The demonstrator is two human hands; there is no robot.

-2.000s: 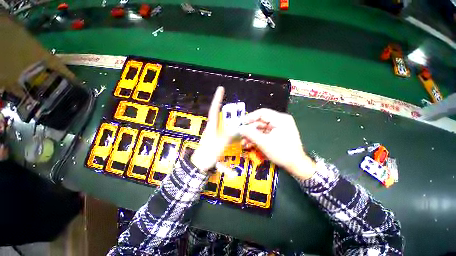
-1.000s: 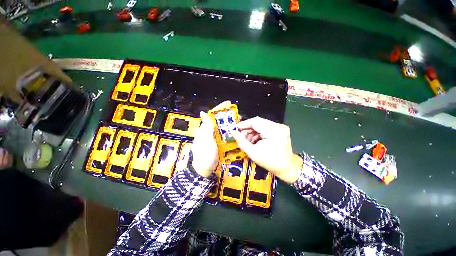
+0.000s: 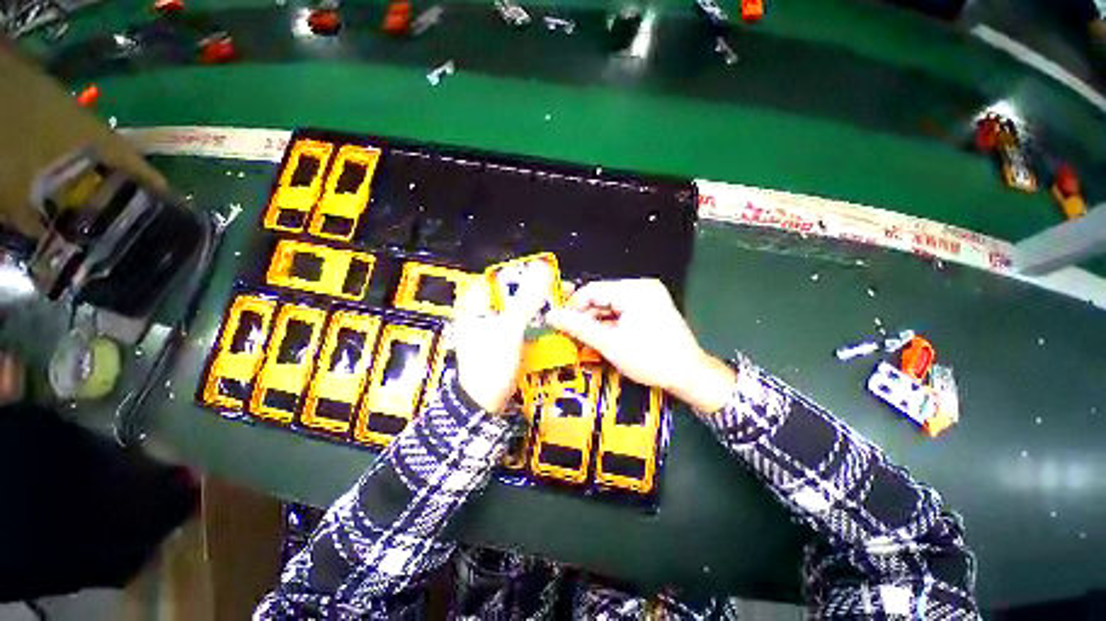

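Note:
My left hand (image 3: pixel 488 352) holds a yellow-orange plastic housing (image 3: pixel 556 354) above the black tray (image 3: pixel 485 218). A white plate with dark spots (image 3: pixel 522 281) sits in the housing's upper part, partly covered by my left thumb. My right hand (image 3: pixel 637 337) has its fingers bent together at the housing's right edge; whether a small part is between the fingertips cannot be told. More housings lie in the tray: two at the upper left, two sideways in the middle (image 3: pixel 320 269), and a front row (image 3: pixel 286 352), partly hidden by my left hand and forearm.
Red, white and grey loose parts (image 3: pixel 900 391) lie on the dark green bench at the right. A green conveyor belt (image 3: pixel 582 115) carries scattered parts beyond a pale printed strip (image 3: pixel 837 227). At the left are a black boxy object (image 3: pixel 115 249), a cable and a pale greenish ring (image 3: pixel 85 366).
The white plate, earlier outside the housing, now sits in it. My left thumb has come over the plate, and the housing has tilted. Parts on the belt have shifted right.

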